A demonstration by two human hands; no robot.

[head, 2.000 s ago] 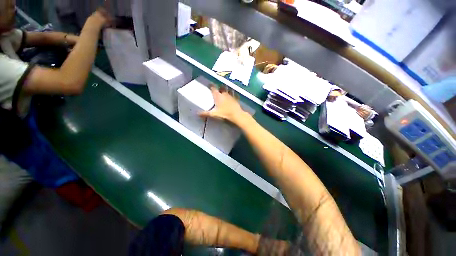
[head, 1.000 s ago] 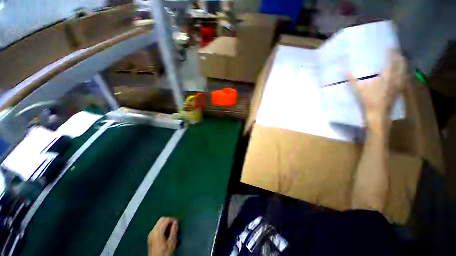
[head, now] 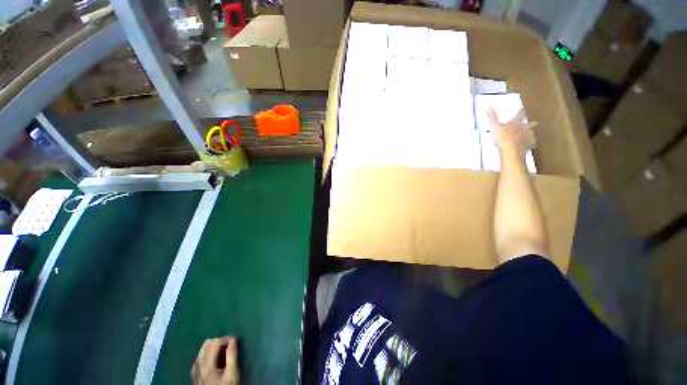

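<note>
A large open shipping carton [head: 452, 218] stands right of the belt. Rows of white product boxes [head: 410, 113] fill its left and middle part. My right hand [head: 514, 137] reaches into the carton's right part, with spread fingers on top of white boxes [head: 497, 104] there. They sit next to the filled rows. My left hand [head: 216, 362] is at the bottom edge of the picture, over the green belt, with curled fingers and partly cut off. I see nothing in it.
The green conveyor belt [head: 260, 256] runs along the left. An orange tape dispenser [head: 278, 120] lies on stacked brown cardboard at the belt end, beside scissors [head: 224, 135] in a yellowish holder [head: 226, 160]. Closed cartons [head: 260, 56] stand behind, and more stand at the right.
The view has swung from the belt to the carton. My right hand has lowered the white boxes into the carton's right part. My left hand stays low over the belt.
</note>
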